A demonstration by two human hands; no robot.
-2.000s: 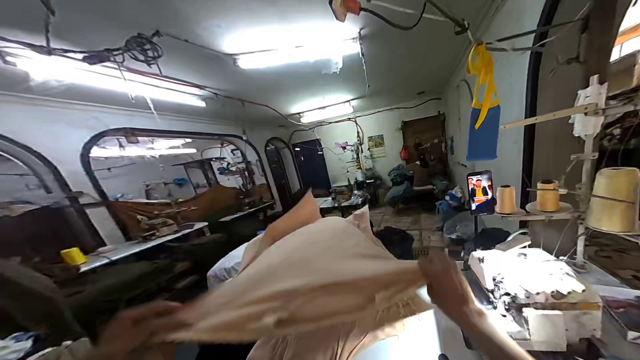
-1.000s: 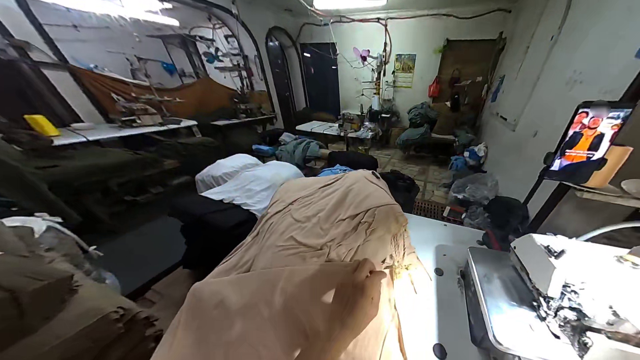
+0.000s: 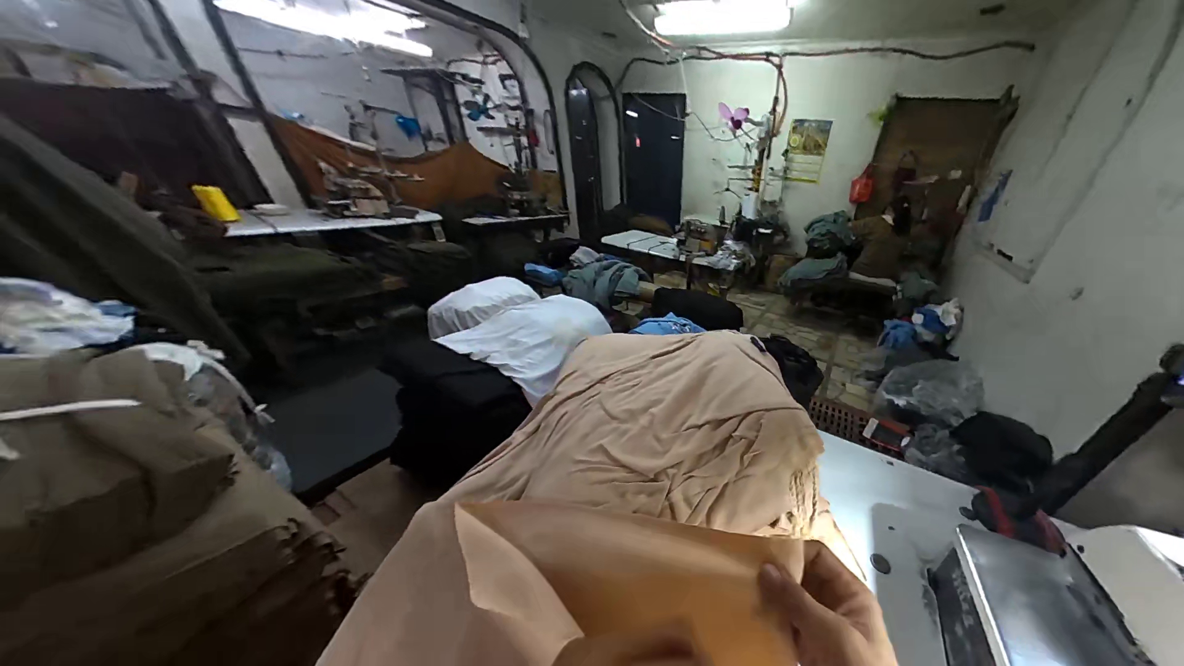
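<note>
A loose panel of tan fabric point(image 3: 647, 573) is raised at the bottom centre, its near part folded over. My right hand point(image 3: 828, 606) pinches its right corner between thumb and fingers. Low at the bottom edge, my left hand point(image 3: 638, 647) is blurred and mostly cut off, against the same fabric; its grip cannot be made out. Beyond both hands, a heap of wrinkled tan cloth point(image 3: 684, 416) lies over the left part of the white machine table point(image 3: 888, 490), with frayed threads along its right side.
Part of a sewing machine with a metal plate point(image 3: 1036, 601) stands at the lower right. Stacked brown cut cloth point(image 3: 120, 518) fills the lower left. White bundles point(image 3: 527, 324) and a black bundle point(image 3: 453, 398) lie beyond the heap. Plastic bags point(image 3: 930, 388) sit by the right wall.
The fabric held stretched between both hands two seconds ago is now lower, over the tan heap, with its near part folded. The view has turned away from the thread cones and phone.
</note>
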